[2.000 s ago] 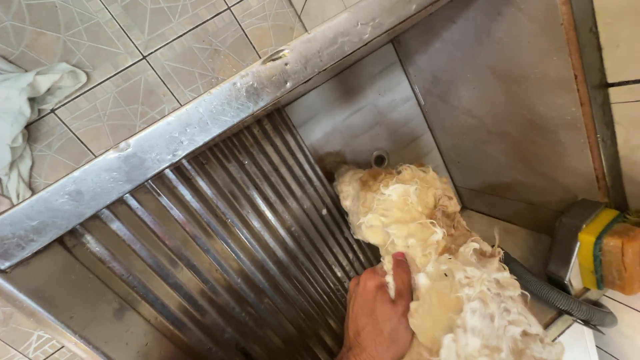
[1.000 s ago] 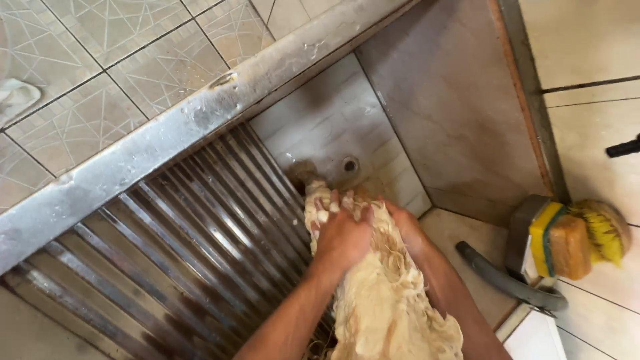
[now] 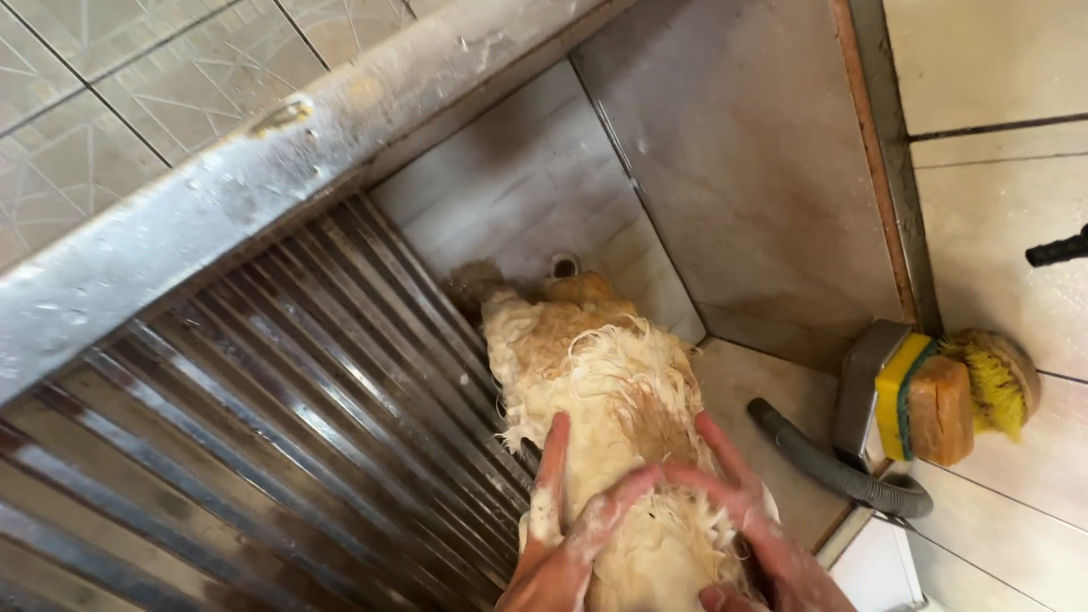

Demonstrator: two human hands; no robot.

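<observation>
A wet, cream-coloured dog with tan patches [image 3: 608, 374] stands in a tiled tub, its head end pointing up the view toward the drain hole [image 3: 563, 265]. Its coat is matted, with curly strands. My left hand [image 3: 569, 527] lies on the left side of its back, fingers spread and some lather on the skin. Across from it, my right hand [image 3: 752, 518] rests spread on the right side of the back. The thumb sides of the two hands meet or nearly meet over the fur. The dog's face is turned away, and its rear is cut off by the lower edge.
Metal slats [image 3: 280, 408] form a rack left of the dog, bordered by a wet metal rim [image 3: 229, 178]. At the right are a yellow-green sponge [image 3: 903, 395], an orange-brown block [image 3: 941, 410], a yellow-bristled brush [image 3: 994, 382] and a grey corrugated hose [image 3: 833, 467].
My hands have moved back from near the dog's front end to farther down its back. Two seconds ago only one hand was visible on the fur.
</observation>
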